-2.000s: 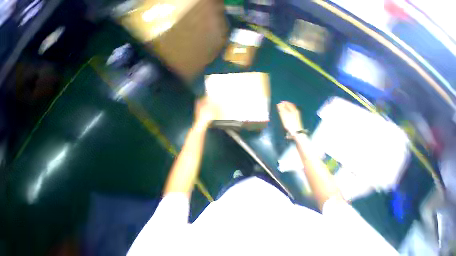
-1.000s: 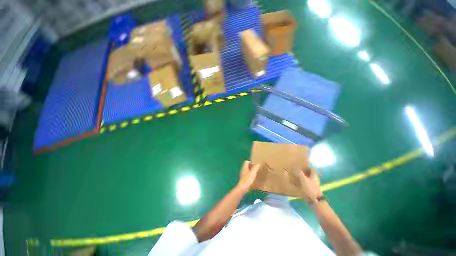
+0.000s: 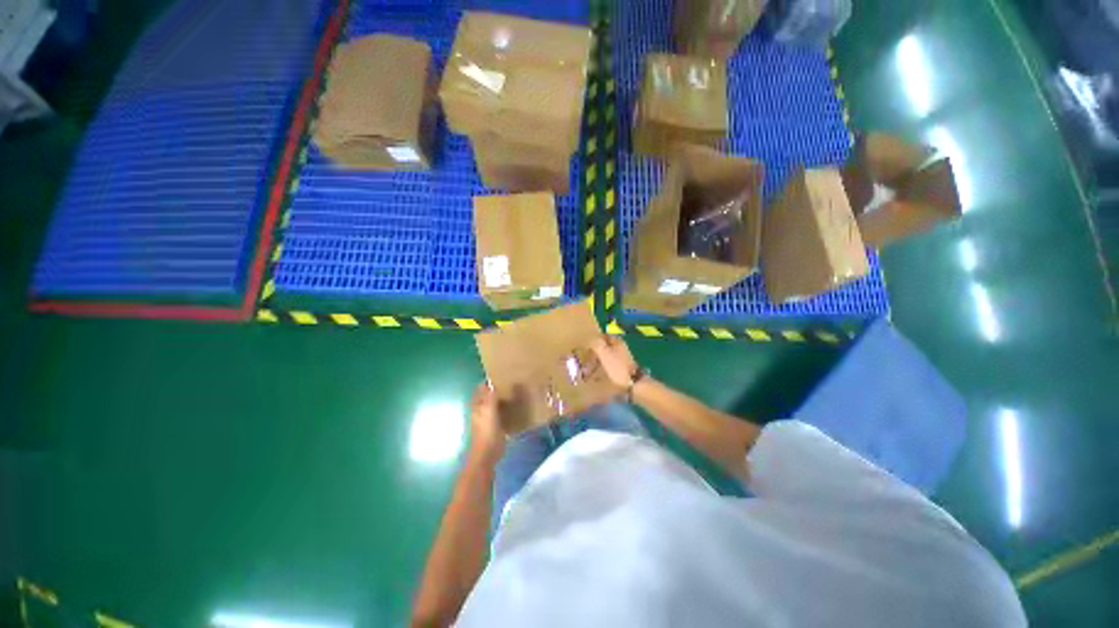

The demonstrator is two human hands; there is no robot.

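Note:
A small brown cardboard carton (image 3: 534,356) is held in front of my body, slightly tilted, with dark marks and shiny spots on its upper face. My left hand (image 3: 487,421) grips its left near corner. My right hand (image 3: 615,363) grips its right side, with a dark band on the wrist. The fingers under the carton are hidden. The carton is just short of the edge of the blue slatted pallets (image 3: 356,252).
Several cartons stand on the pallets: a small labelled one (image 3: 518,243) straight ahead, a stack behind it, and an open carton (image 3: 697,233) with dark contents. Yellow-black tape (image 3: 736,333) edges the pallets. A blue flat platform (image 3: 886,405) is at the right on green floor.
The pallets are now close in front of me, and the blue platform has shifted to the right. The carton is still in both hands and has turned slightly.

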